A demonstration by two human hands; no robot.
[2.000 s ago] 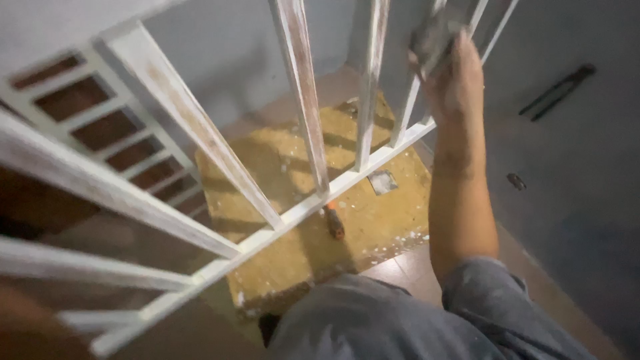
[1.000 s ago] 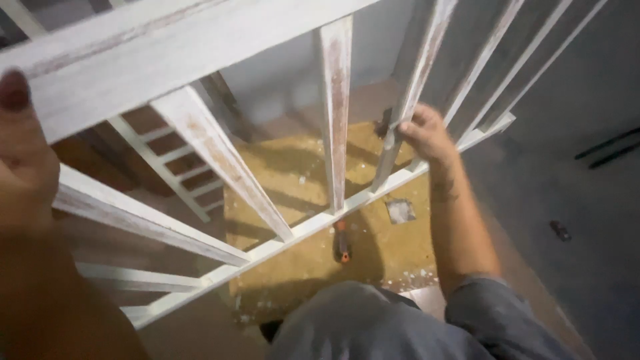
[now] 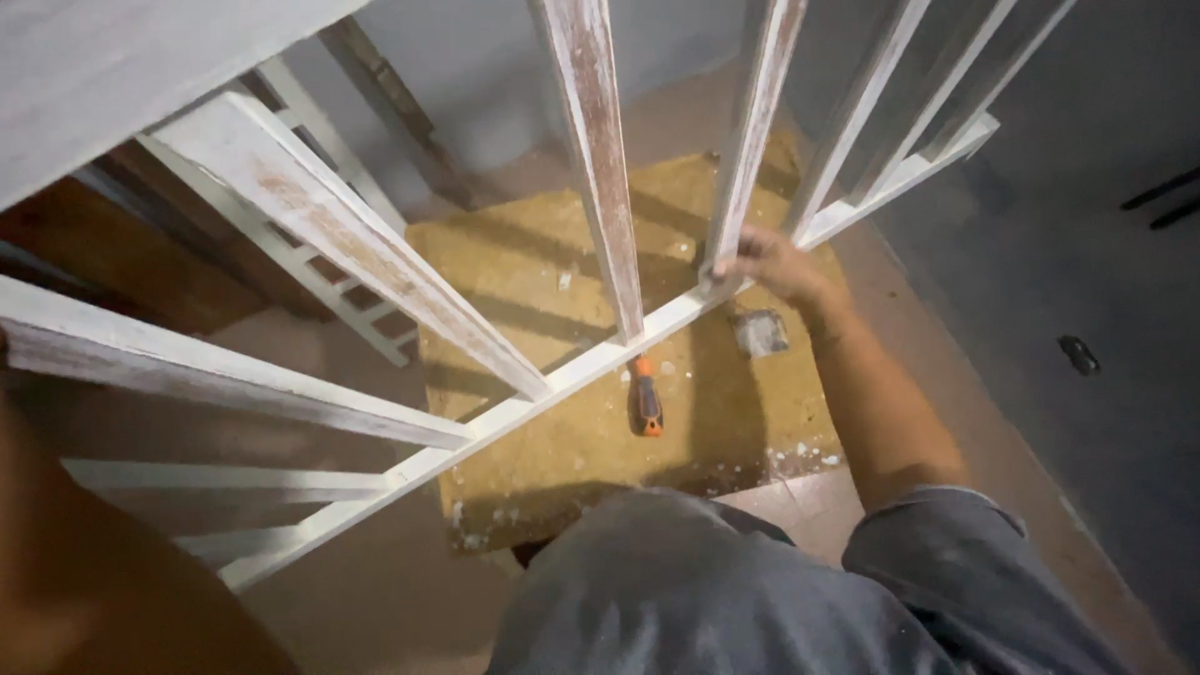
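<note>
A white-painted slatted frame point(image 3: 595, 361) stands tilted before me, its slats worn to brown in patches. My right hand point(image 3: 764, 267) is at the lower end of one slat point(image 3: 755, 141), close above the bottom rail. Its fingers wrap around the slat's edge; a dark thing is partly visible behind the slat, and I cannot tell what it is. My left arm point(image 3: 84, 562) fills the lower left; its hand is mostly hidden or out of view at the left edge. An orange and dark tool handle point(image 3: 647, 403) lies under the rail.
Beneath the frame is a yellow, paint-spotted board point(image 3: 553, 487) with a greyish square piece point(image 3: 761, 333) on it. A white ladder-like rack point(image 3: 328, 281) stands behind at left. On the right are a small dark object point(image 3: 1078, 355) and a dark long-handled tool point(image 3: 1162, 199).
My right hand has gone from high on the slats down to a slat's lower end. The left hand, seen on the top board one second ago, has largely left the view.
</note>
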